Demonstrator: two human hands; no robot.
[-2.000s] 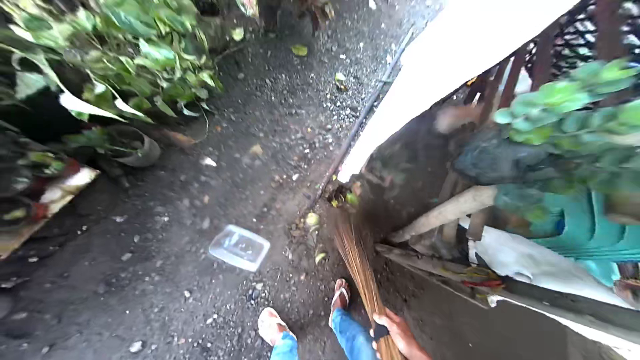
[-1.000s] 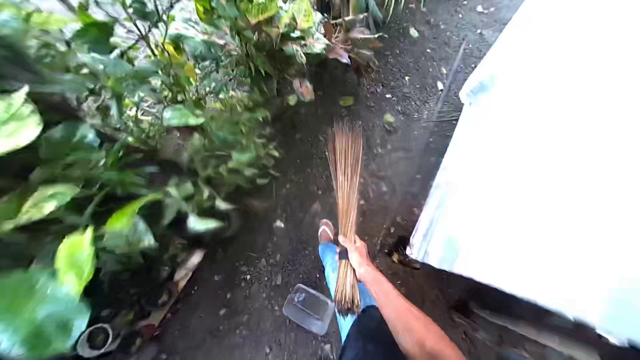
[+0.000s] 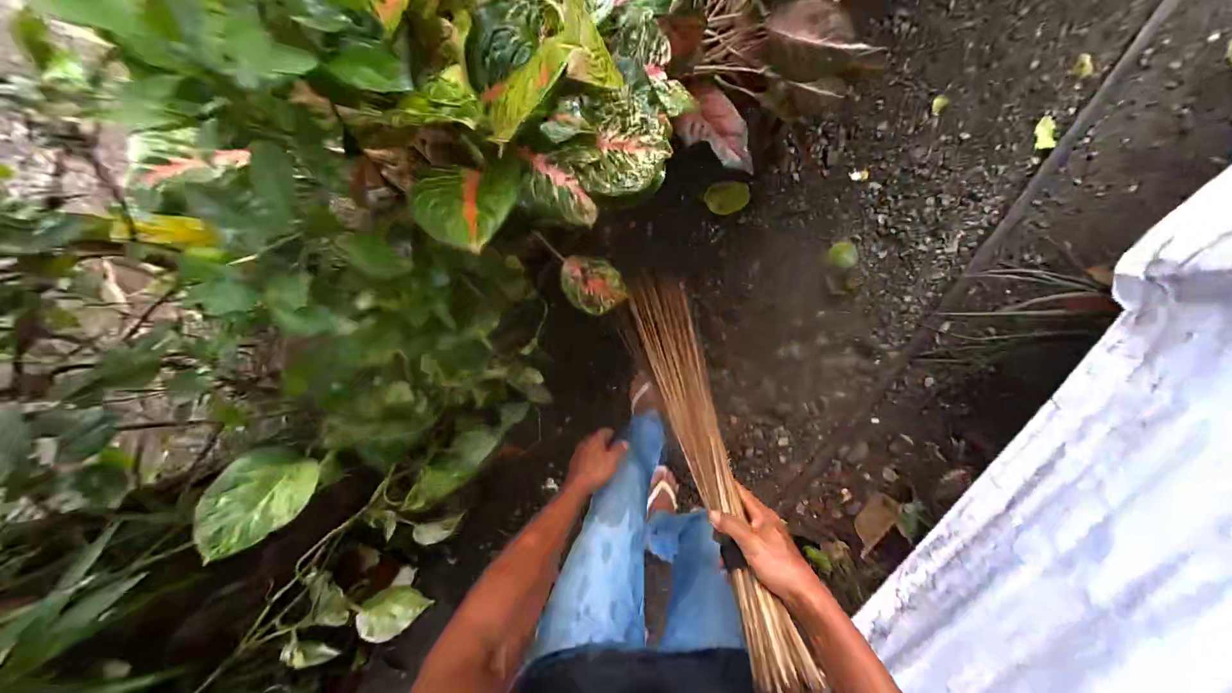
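Note:
My right hand (image 3: 765,549) is closed around the bound middle of a stick broom (image 3: 688,395) made of thin brown ribs. The broom's bristle tips point up and to the left, close to the dark soil and a drooping red-and-green leaf (image 3: 592,285). Beside my left knee hangs my left hand (image 3: 596,462), its fingers loosely curled and partly turned from view; no object shows in it. Both feet wear sandals (image 3: 662,489) below blue jeans.
Dense variegated plants (image 3: 467,204) crowd the left side. A white sheet-like surface (image 3: 1078,500) slopes along the right. A thin dark pole or edging (image 3: 1020,207) crosses the gravelly soil. Fallen leaves (image 3: 727,197) lie on the ground, with a dry brown leaf (image 3: 876,521) near the white surface.
My left hand has come into view. The broom, still in my right hand, now tilts up and leftward. The view has moved toward the plants, and the clear plastic container is out of frame.

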